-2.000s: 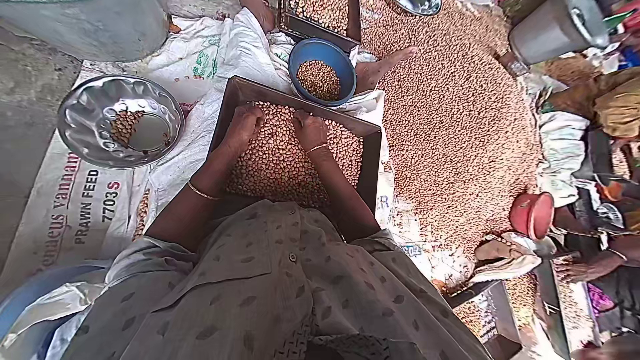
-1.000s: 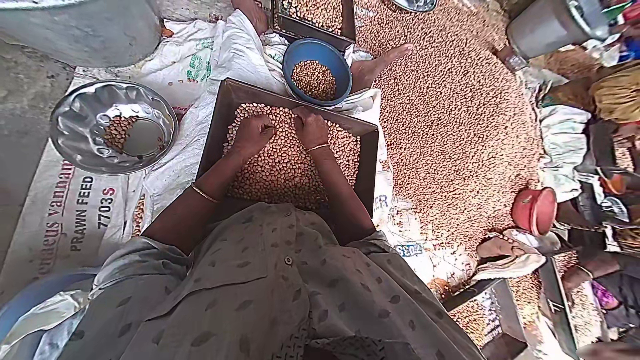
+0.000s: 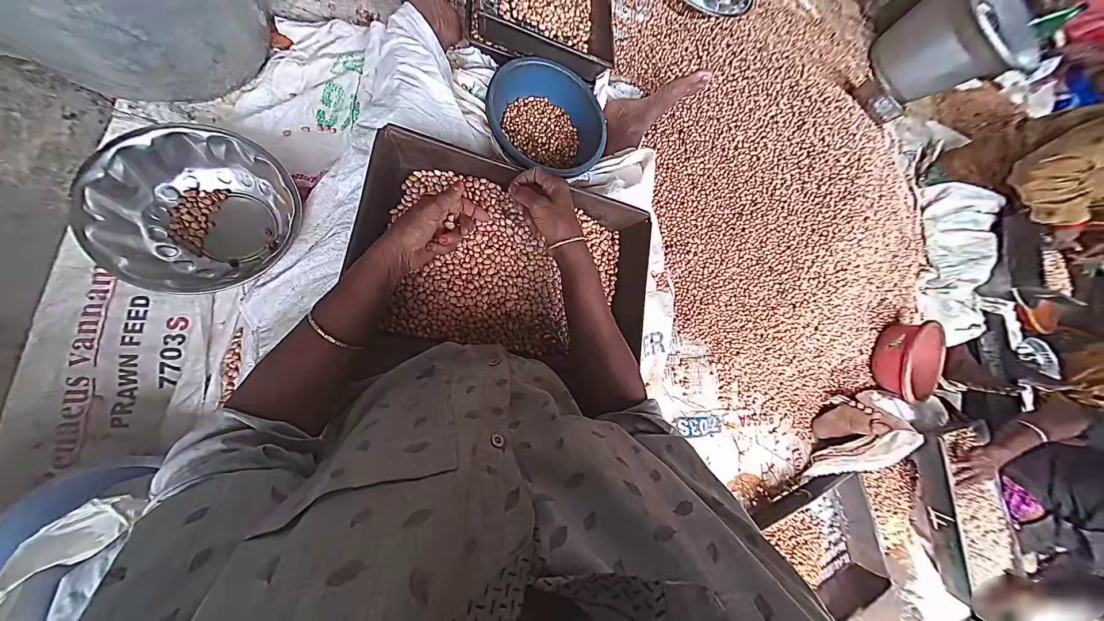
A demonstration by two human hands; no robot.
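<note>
A dark rectangular metal tray lies before me, spread with small reddish-tan nuts or kernels. My left hand is over its upper left part, palm partly turned up, fingers curled, with what look like a few kernels at the fingers. Over the upper right part is my right hand, fingertips pinched together; whether a kernel is between them cannot be made out. A blue plastic bowl with darker kernels stands against the tray's far edge. To the left, a scalloped steel bowl holds a small heap of kernels.
A large kernel heap spreads at the right. Beyond it are a red pot, a grey bucket and other people, one with a hand near a tray. Another kernel-filled tray stands ahead. Printed sacks cover the ground at left.
My left hand has turned its palm partly up, and its fingers have come apart from the earlier closed pose. My right hand remains over the tray's upper right part.
</note>
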